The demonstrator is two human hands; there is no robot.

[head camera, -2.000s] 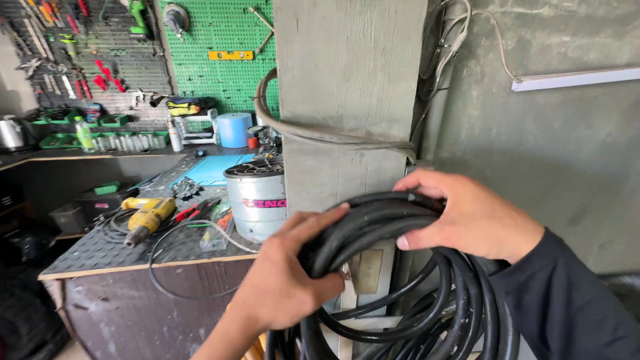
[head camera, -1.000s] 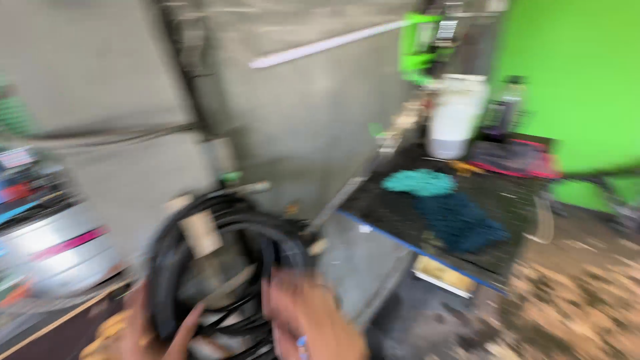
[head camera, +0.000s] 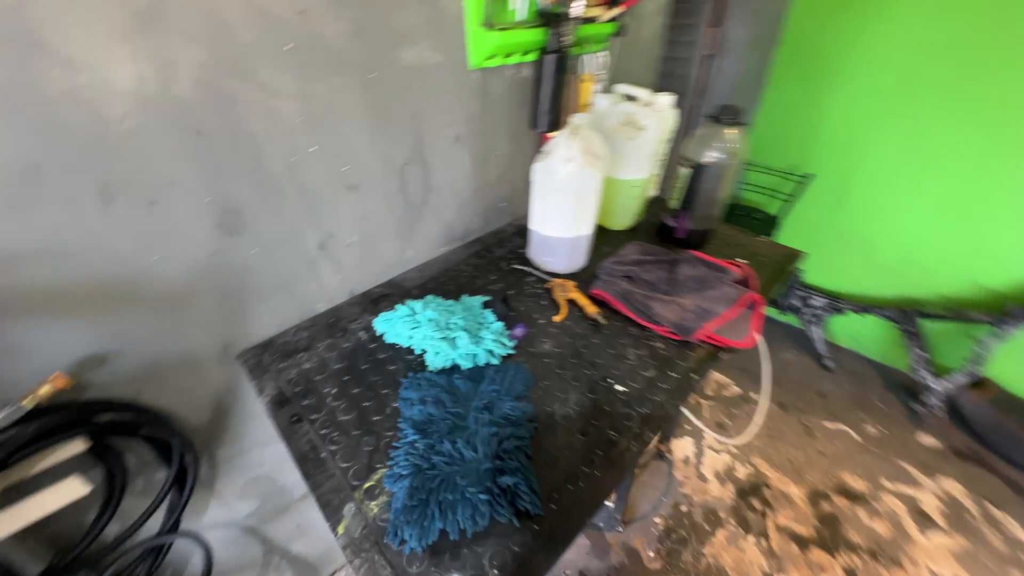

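Note:
Neither of my hands shows in the head view now. At the lower left a coil of black hose or cable (head camera: 172,472) hangs by the grey wall, with pale wooden pieces (head camera: 48,504) inside its loops. On the black studded tabletop (head camera: 592,424) lie a turquoise microfibre chenille mitt or cloth (head camera: 448,330) and, touching it in front, a dark blue chenille one (head camera: 464,452). An orange air blow gun (head camera: 570,300) lies beside a dark grey cloth with red edging (head camera: 680,290).
A white plastic jug (head camera: 564,200) and a jug of green liquid (head camera: 628,160) stand at the table's back, near a clear pump bottle (head camera: 708,172). A green wall rack (head camera: 504,44) hangs above. Right of the table are a pale hose (head camera: 764,400) and ornate metal legs (head camera: 912,352).
The view has swung far to the right. Both hands were on the black coil two seconds ago; they are now out of view, and the coil shows at the lower left without them.

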